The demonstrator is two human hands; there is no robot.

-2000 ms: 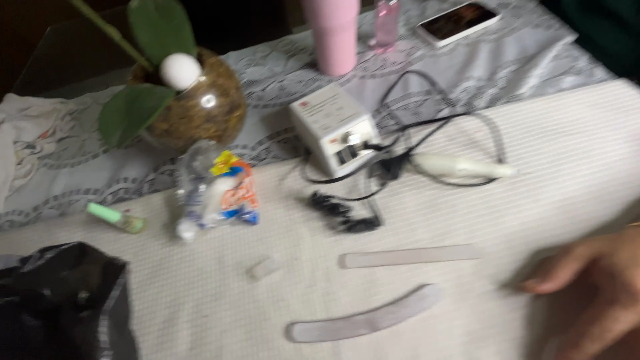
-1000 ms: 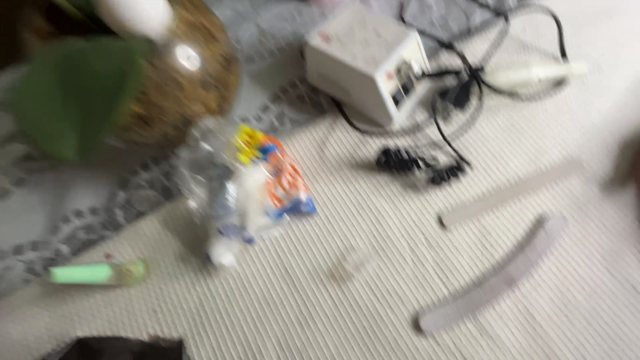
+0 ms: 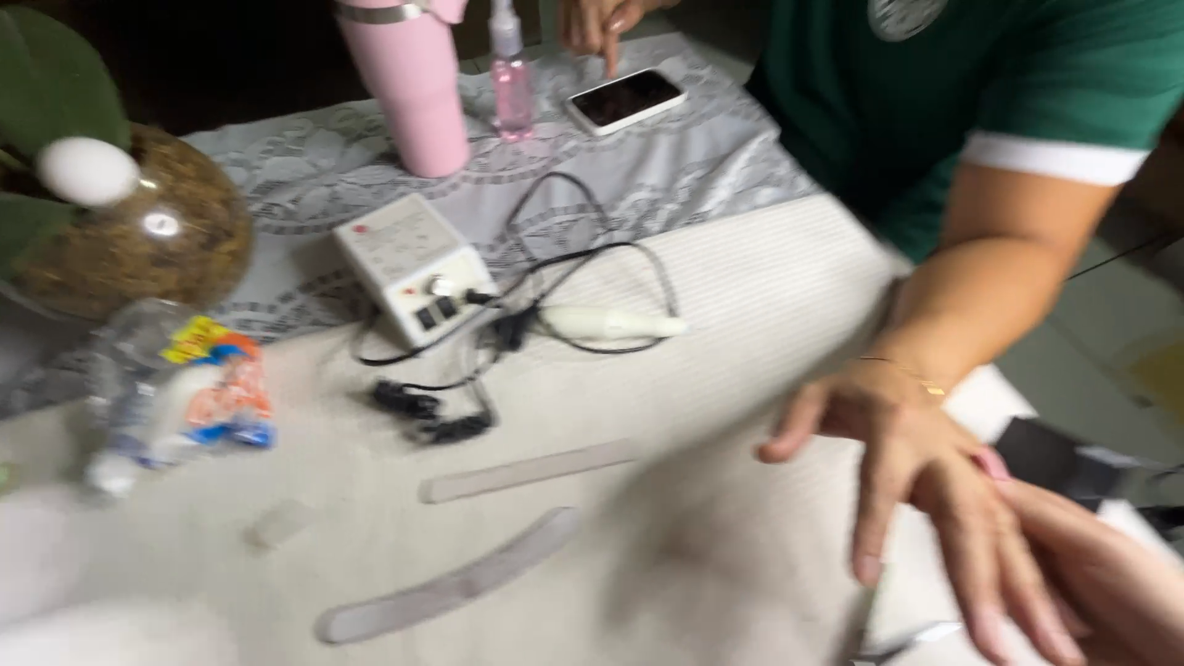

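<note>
My right hand (image 3: pixel 1101 569) comes in at the lower right edge, partly cut off, and holds the other person's spread hand (image 3: pixel 911 444) by the fingers, from beneath and beside them. My left hand is out of view. Close to these hands, at the bottom edge, lies a shiny metal tool (image 3: pixel 911 640), partly seen. On the ribbed white towel (image 3: pixel 740 268) are a straight nail file (image 3: pixel 527 472) and a curved nail file (image 3: pixel 453 578). A small pale block (image 3: pixel 279 525) sits left of them. The white handpiece (image 3: pixel 610 324) of an electric nail drill rests beside its control box (image 3: pixel 416 268).
Black cables (image 3: pixel 555 268) loop around the handpiece. At left are a plastic packet (image 3: pixel 185 398) and a glass plant bowl (image 3: pixel 176 231). A pink tumbler (image 3: pixel 416 92), a spray bottle (image 3: pixel 513 88) and a phone (image 3: pixel 626 100) stand or lie behind; the other person's finger (image 3: pixel 610 51) is at the phone.
The view has swung toward the right since one second ago. The other person's arm and torso and my right hand are now in sight; the box, cables and files lie much as before.
</note>
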